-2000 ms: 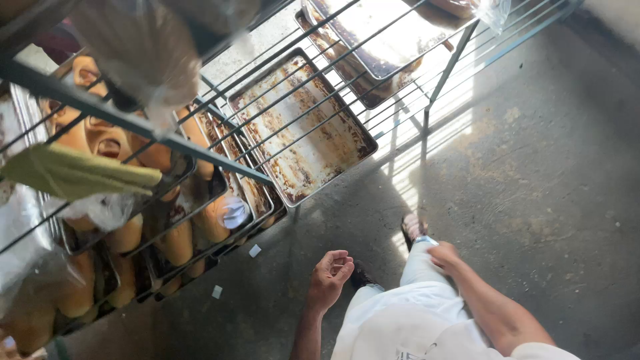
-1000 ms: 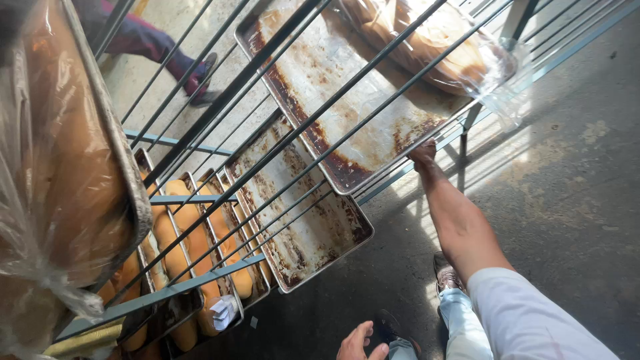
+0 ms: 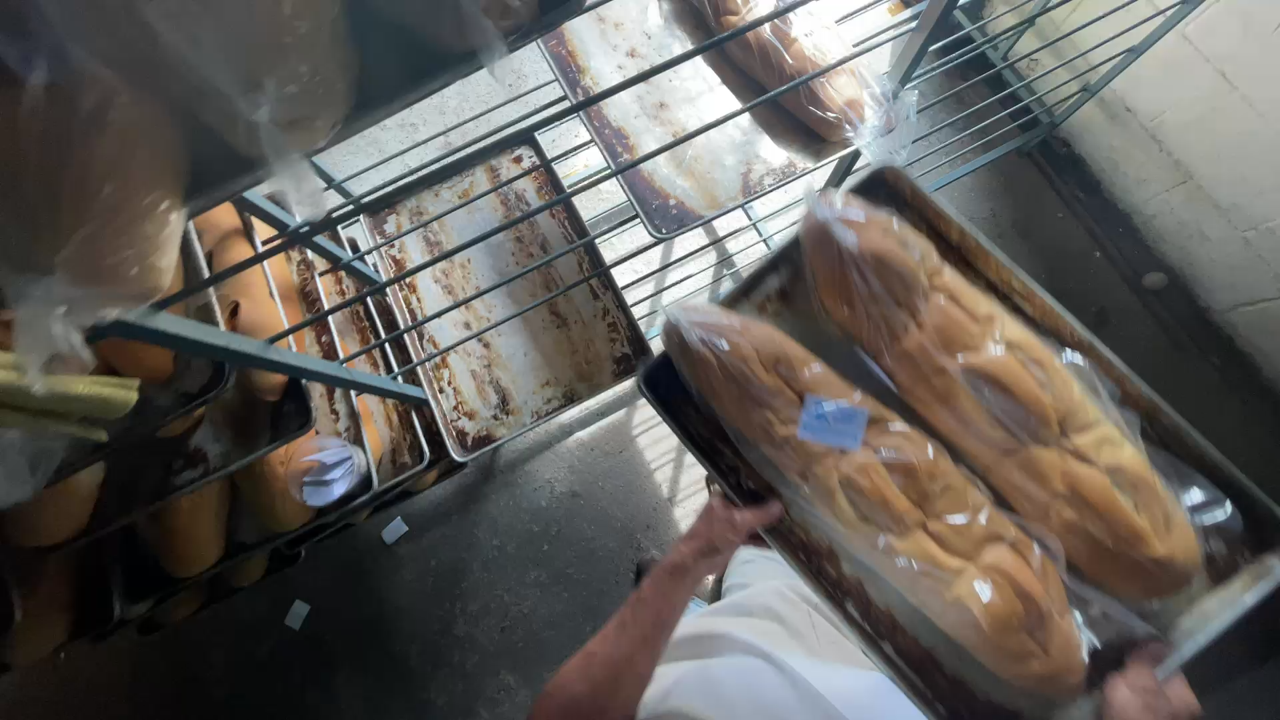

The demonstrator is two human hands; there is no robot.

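Observation:
Two long bread loaves in clear plastic bags, the left loaf (image 3: 860,480) bearing a small blue-white label (image 3: 832,422), lie side by side on a dark metal baking tray (image 3: 1060,335). My left hand (image 3: 735,525) grips the tray's left long edge. At the tray's lower right end is my right hand (image 3: 1150,690), blurred and partly cut off by the frame, closed on the rim. The tray is held tilted across the view, beside the wire rack (image 3: 930,180). A stained bare baking sheet (image 3: 500,310) is seen through the rack's bars.
Trays of unbagged loaves (image 3: 195,520) fill the lower left, with crumpled white paper (image 3: 330,475) on one. Bagged bread (image 3: 90,180) hangs close at upper left. Another bagged loaf (image 3: 790,65) lies on a stained sheet (image 3: 655,110). Paper scraps (image 3: 395,530) lie on the concrete floor. A block wall (image 3: 1200,150) stands right.
A tray with two bagged loaves is now in my hands. One second ago my right arm reached to the rack and my left hand held nothing visible. The person's leg seen behind the rack is out of view.

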